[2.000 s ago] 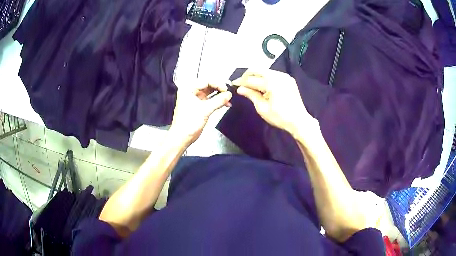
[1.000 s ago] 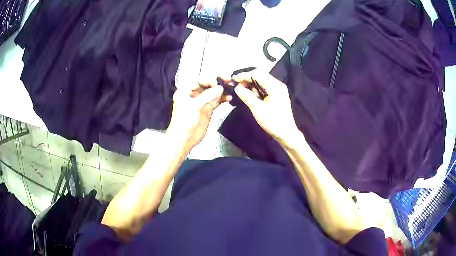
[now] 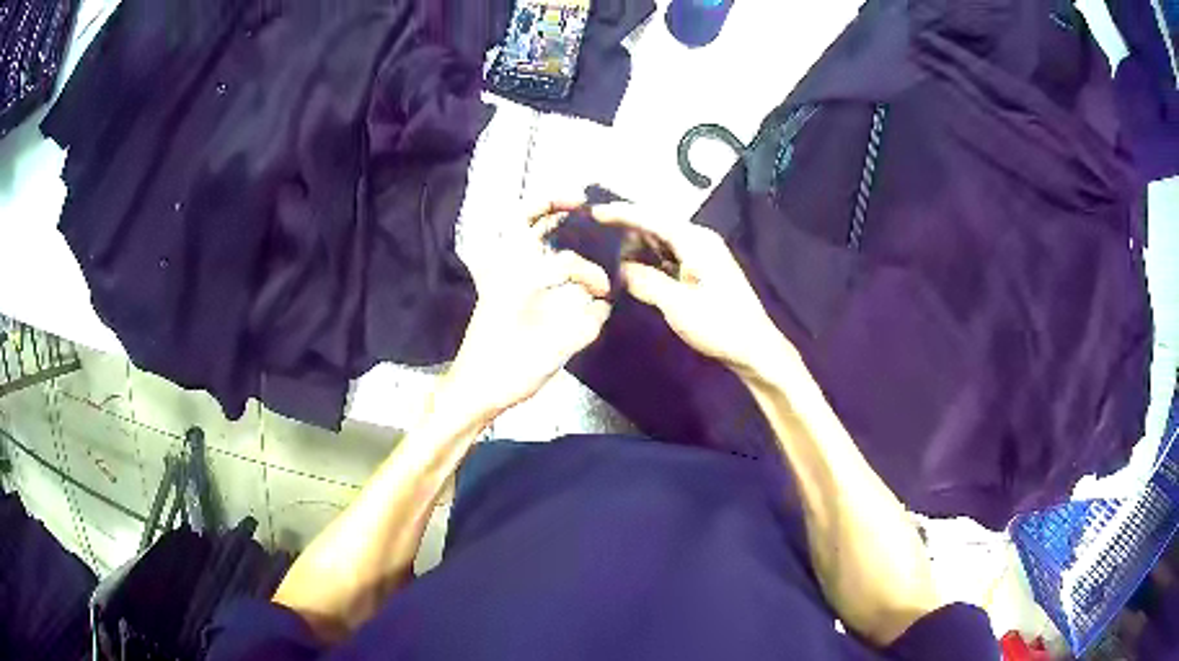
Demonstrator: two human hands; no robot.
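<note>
A large dark purple garment (image 3: 983,297) lies spread on the white table at the right, and one end of it reaches my hands. My left hand (image 3: 537,297) and my right hand (image 3: 692,284) meet near the middle, both pinching a folded dark part of this garment (image 3: 595,235), probably a cuff. A small dark shape shows in my right palm; I cannot tell whether it is a tool or cloth. A dark curved hook (image 3: 705,155) sticks out at the garment's left edge.
A second dark garment (image 3: 272,194) lies flat at the left. A phone (image 3: 541,49) rests on dark cloth at the top, beside a small blue round item (image 3: 698,16). A blue mesh basket (image 3: 1099,555) is at the lower right. Dark garments (image 3: 188,588) hang at the lower left.
The dark cloth part between my hands is folded up more and shows larger. My left fingers have curled in over it. The table things sit slightly lower in the picture.
</note>
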